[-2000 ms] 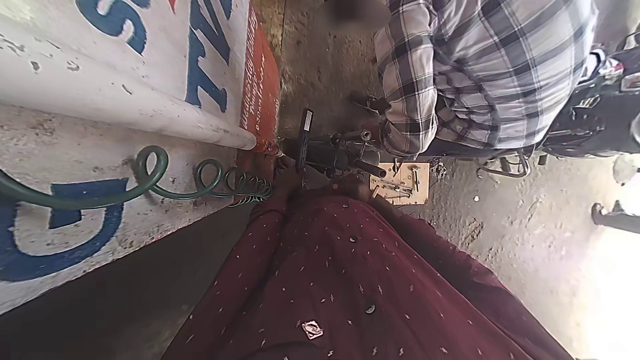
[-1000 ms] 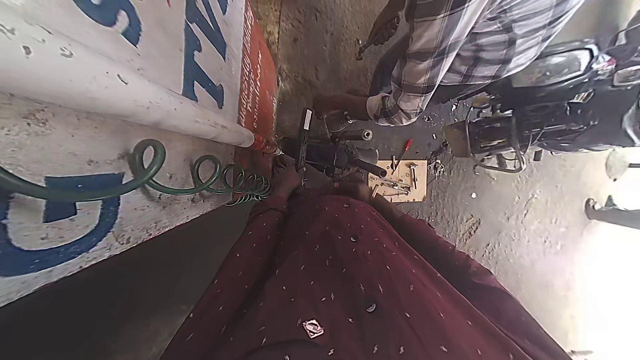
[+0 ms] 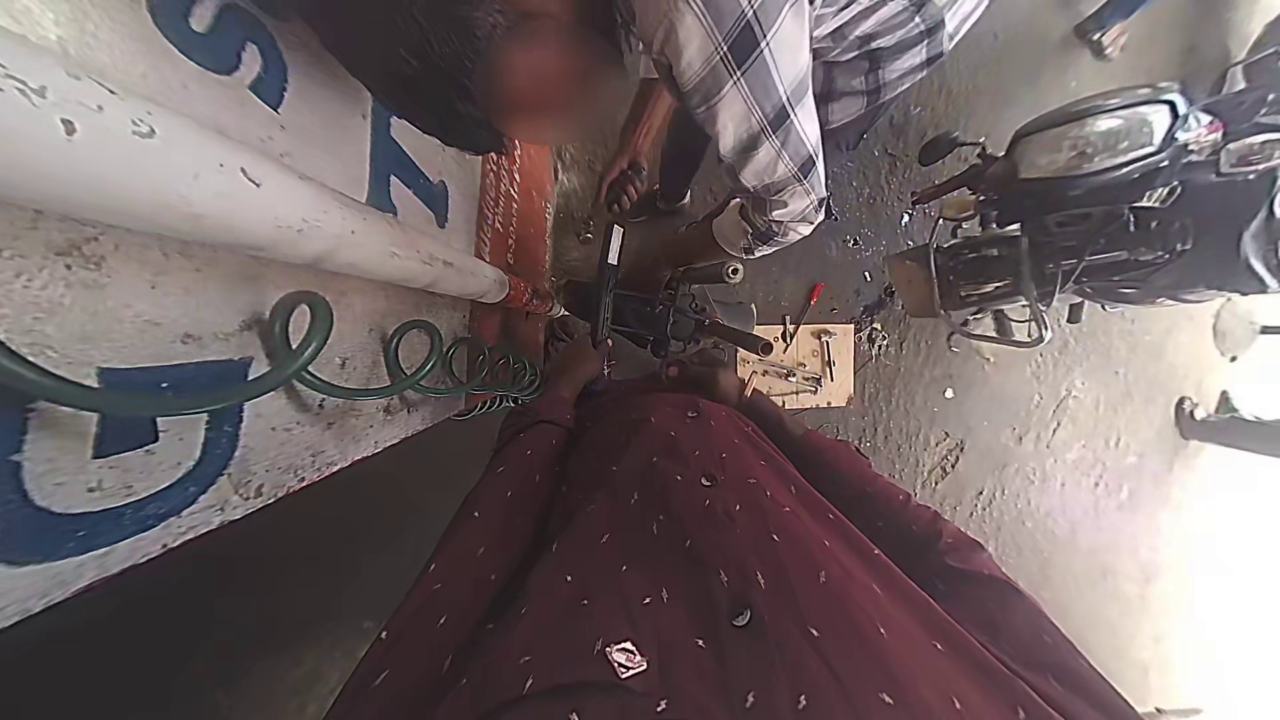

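Note:
A dark metal assembly with tubes [image 3: 650, 320], seemingly a motorcycle part, stands close in front of my body. My left hand [image 3: 577, 368] is at its left side, below a black bar [image 3: 608, 285] with a white label. At the near side of the assembly is my right hand [image 3: 708, 378], with its fingers bent. Shadow and the dark parts hide what each hand grips. Right of my right hand lies a wooden board [image 3: 845, 365] with several metal tools on it, and a red-handled screwdriver [image 3: 812, 300] rests across its far edge.
Another person in a checked shirt [image 3: 745, 100] leans in from the far side, one hand [image 3: 625, 185] near the assembly. A parked motorcycle [image 3: 1080, 220] stands at the right. A green coiled hose [image 3: 400, 385] runs along the painted wall [image 3: 330, 430]. Another person's foot [image 3: 1108, 40] shows at far right.
The person in the checked shirt has shifted left and leans in closer, with the head now in view. The red-handled screwdriver, hidden at first, shows beside the board. My hands stay near the assembly.

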